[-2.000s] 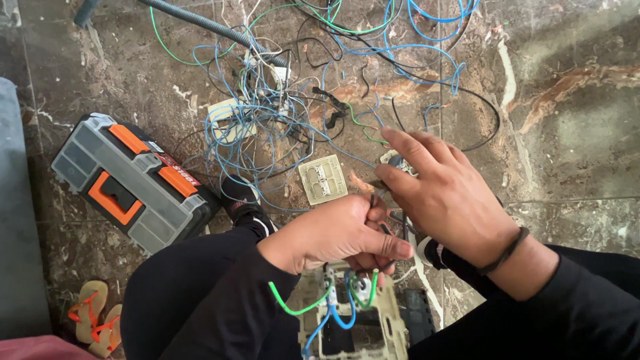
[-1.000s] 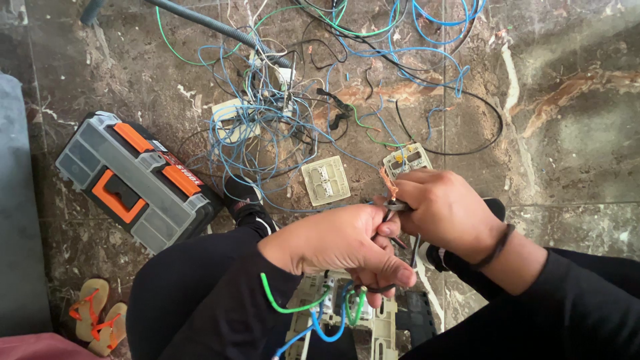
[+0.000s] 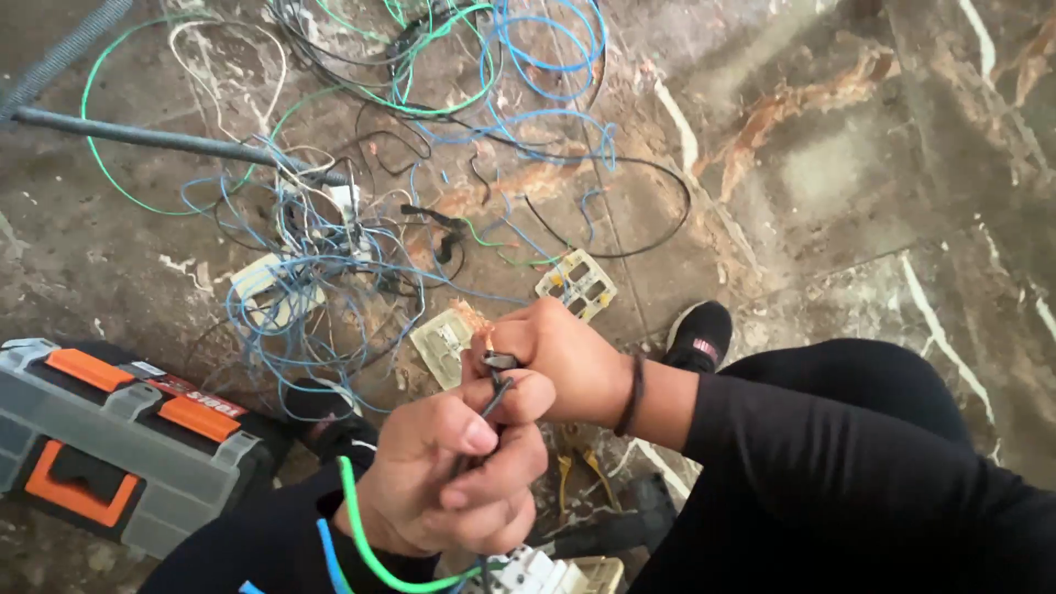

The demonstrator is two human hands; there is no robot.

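My left hand (image 3: 462, 462) grips a black cable (image 3: 497, 398) between thumb and fingers. Against it, my right hand (image 3: 553, 355) is closed round the cable's upper part, where a small metal piece (image 3: 500, 360) shows; what that piece is, I cannot tell. Frayed bare copper strands (image 3: 472, 318) stick out above the right fingers. Below my left hand lie white electrical modules (image 3: 532, 573), partly hidden, with a green wire (image 3: 359, 528) and a blue wire (image 3: 330, 553) curving beside them. Yellow-handled pliers (image 3: 587, 470) rest under the right wrist.
A tangle of blue wires (image 3: 330, 272) lies on the stone floor by a grey conduit (image 3: 165, 139). Cream switch frames (image 3: 441, 346) (image 3: 577, 285) sit beyond my hands. A toolbox with orange latches (image 3: 165, 462) stands left. Green and blue coils (image 3: 544, 41) lie at the top.
My right hand, raised with spread fingers two seconds ago, has come down and closed on the cable by my left hand. The view has shifted.
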